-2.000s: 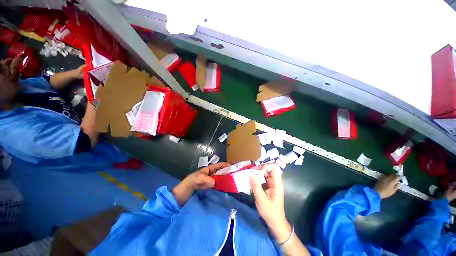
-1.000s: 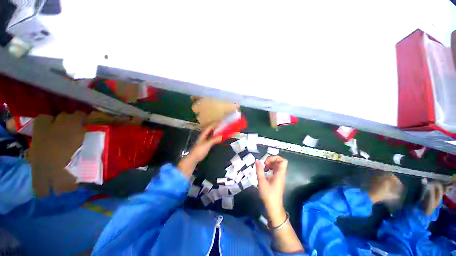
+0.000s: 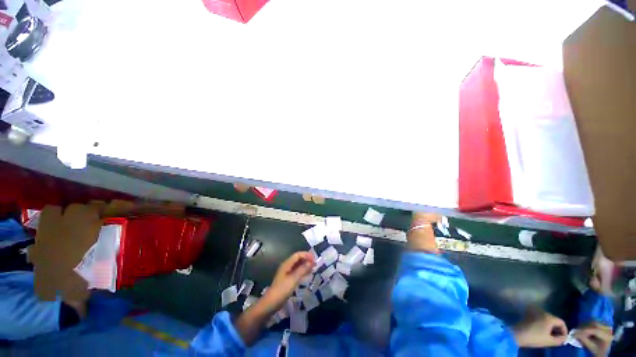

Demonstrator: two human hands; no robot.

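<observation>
Small folded white paper pieces (image 3: pixel 328 268) lie in a loose pile on the dark bench in front of me. My left hand (image 3: pixel 294 270) is bare, at the pile's left side, with its fingers curled over the papers. Whether it grips a piece cannot be told. My right arm reaches forward under the white overhead shelf. Only the wrist with a bracelet and a sliver of my right hand (image 3: pixel 422 219) show; the shelf edge hides the fingers. No red box shows in either hand.
The white shelf (image 3: pixel 279 104) covers the upper view, bearing a large red carton (image 3: pixel 485 139), brown cardboard (image 3: pixel 603 132) and white cartons (image 3: pixel 29 104). Red boxes (image 3: pixel 164 244) with a brown flap (image 3: pixel 66 244) stand at left. Other workers' hands (image 3: pixel 540 330) are at lower right. Green belt (image 3: pixel 342 204) runs beneath.
The red box that was in my left hand no longer shows. My left hand has come back to the papers. My right arm has moved forward and right, under the shelf. The view has shifted.
</observation>
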